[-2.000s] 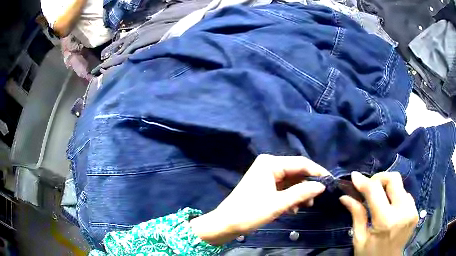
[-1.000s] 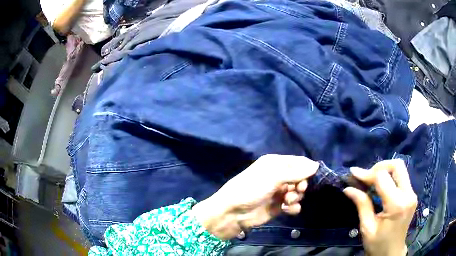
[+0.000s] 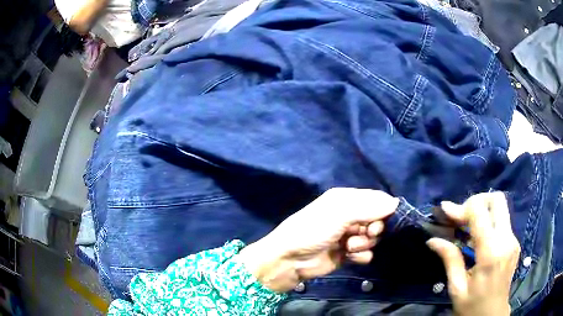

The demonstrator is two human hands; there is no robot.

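A dark blue denim jacket (image 3: 278, 123) with pale stitching lies spread in front of me. My left hand (image 3: 327, 237), in a green patterned sleeve, pinches a small stitched edge (image 3: 407, 213) of the jacket between thumb and fingers. My right hand (image 3: 481, 247) is just right of that edge. It holds thread snips (image 3: 468, 251), of which a bit of blue and a blurred dark tip show between the fingers; the rest is hidden. A row of round metal buttons (image 3: 366, 286) runs along a dark strip below my hands.
Grey and black garments (image 3: 176, 43) lie beyond the jacket, with more dark buttoned garments at the right. A white table surface (image 3: 529, 137) shows at the right. A large grey bin (image 3: 62, 136) stands at the left. Another person's arm (image 3: 82, 15) shows at the top left.
My left hand has moved slightly left and lifted the stitched edge. My right hand has turned a little and the blue of the snips now shows. The person's arm at the top left has shifted slightly.
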